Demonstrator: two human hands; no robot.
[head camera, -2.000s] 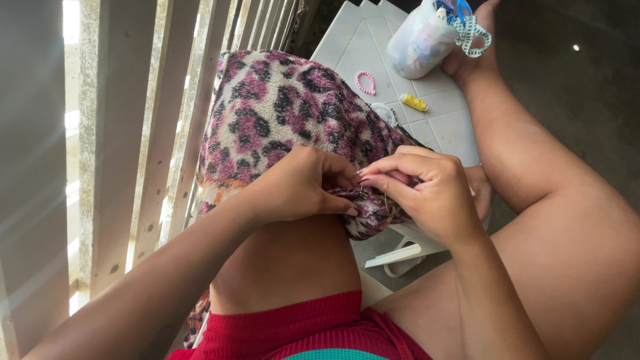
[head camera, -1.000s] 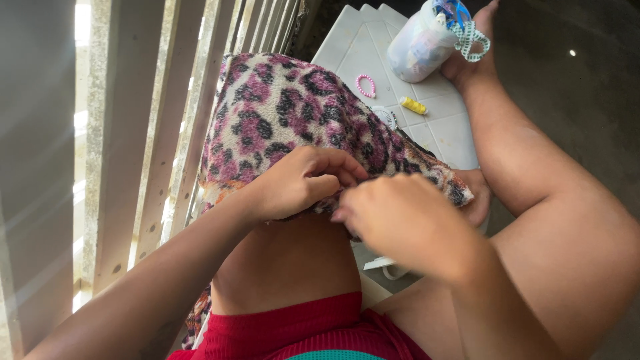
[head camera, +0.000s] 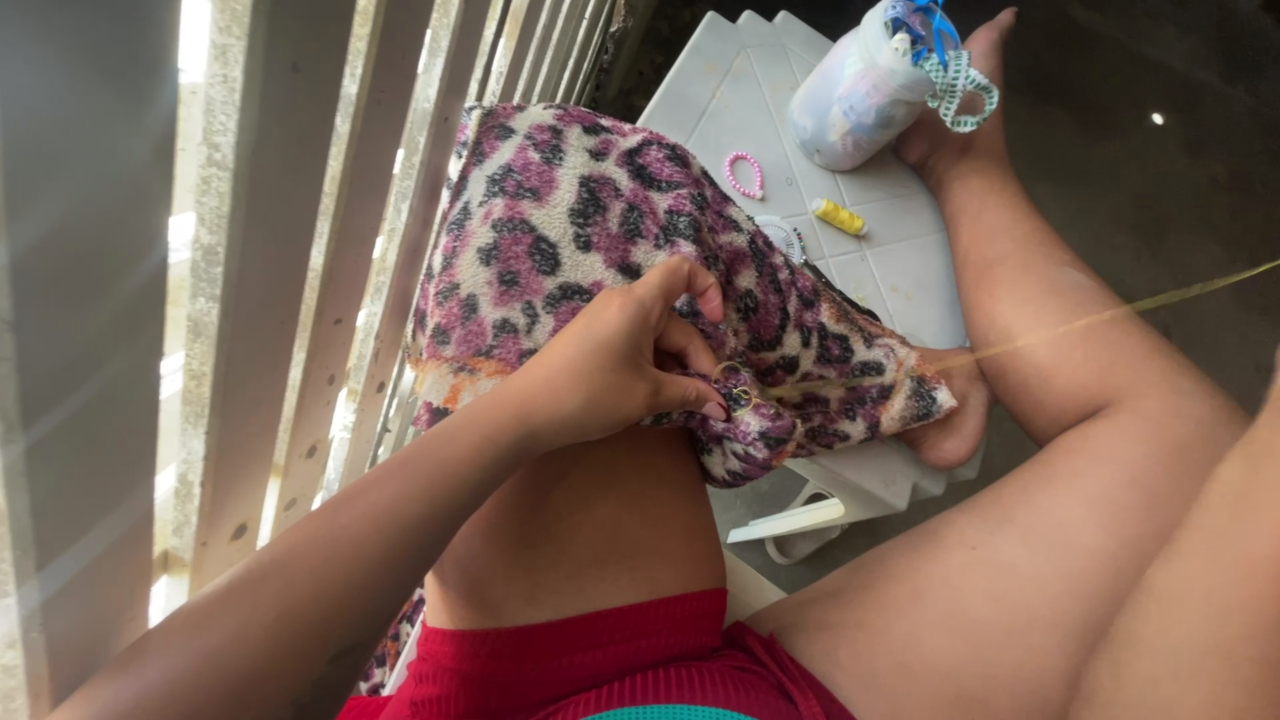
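Over my leg and the stool lies a leopard-print fleece cloth (head camera: 620, 190) in purple, black and cream. My left hand (head camera: 640, 350) pinches a gathered fold of it between thumb and fingers. Loops of yellow thread (head camera: 738, 388) stand on the fold, and a long strand runs from there to the right edge of the view. My right arm reaches up along the right edge; at most a sliver of the hand shows there, so what it holds is hidden. No needle can be made out.
On the white plastic stool (head camera: 700, 90) are a yellow thread spool (head camera: 839, 217), a pink bead bracelet (head camera: 743, 175), a partly covered pin wheel (head camera: 779, 238) and a translucent jar (head camera: 860, 90) with a measuring tape (head camera: 962, 92). A slatted wall (head camera: 270, 250) stands at the left.
My right hand has moved away from the fold to the right, and a yellow strand now stretches out that way. My left hand has stayed at the cloth.
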